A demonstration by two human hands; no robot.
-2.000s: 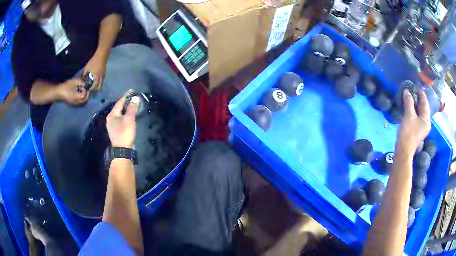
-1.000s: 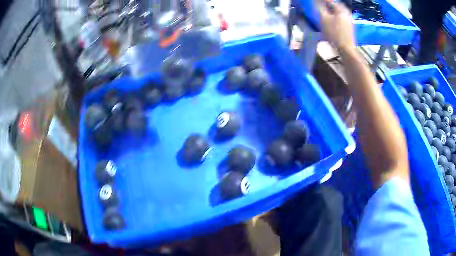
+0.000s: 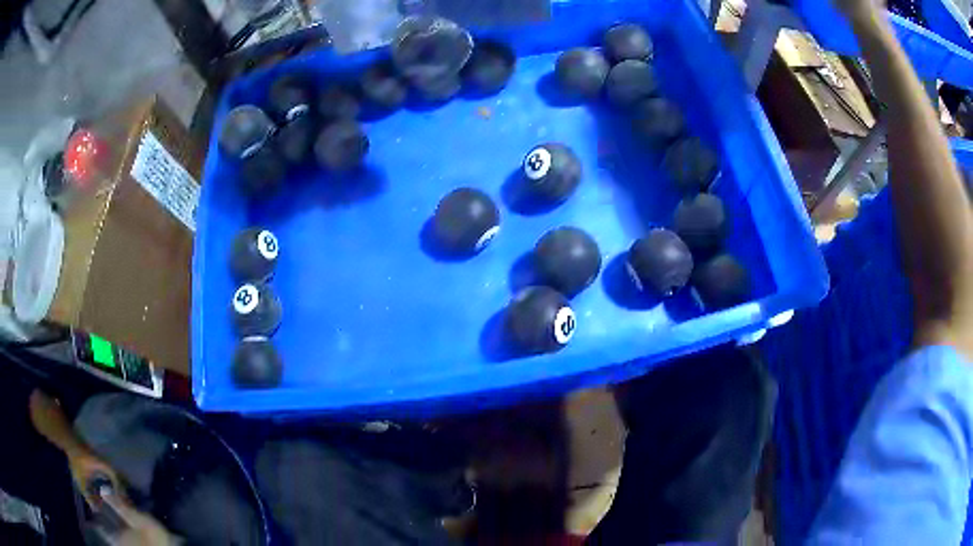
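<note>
Matte black balls (image 3: 466, 222), several with a white disc and a dark 8, lie in a shallow blue tray (image 3: 320, 403). Some are spread over its middle; others line its left, far and right sides. One ball (image 3: 432, 48) at the far edge sits higher than those beside it, below a blurred machine part. My right arm reaches up at the right, and my right hand (image 3: 860, 6) is cut off by the top edge, so its fingers and anything in them are hidden. I cannot make out my left hand.
A cardboard box (image 3: 139, 288) with a white lid (image 3: 37, 261) and a red item (image 3: 81, 156) stands left, above a green-lit scale (image 3: 104, 350). Another person's hands (image 3: 80, 459) are over the dark tub (image 3: 229, 459). A raised blue tray (image 3: 930, 48) is upper right.
The view has swung right, bringing the tray to the centre. My right arm has left the tray's right side and reached to the upper right. My left hand has left view.
</note>
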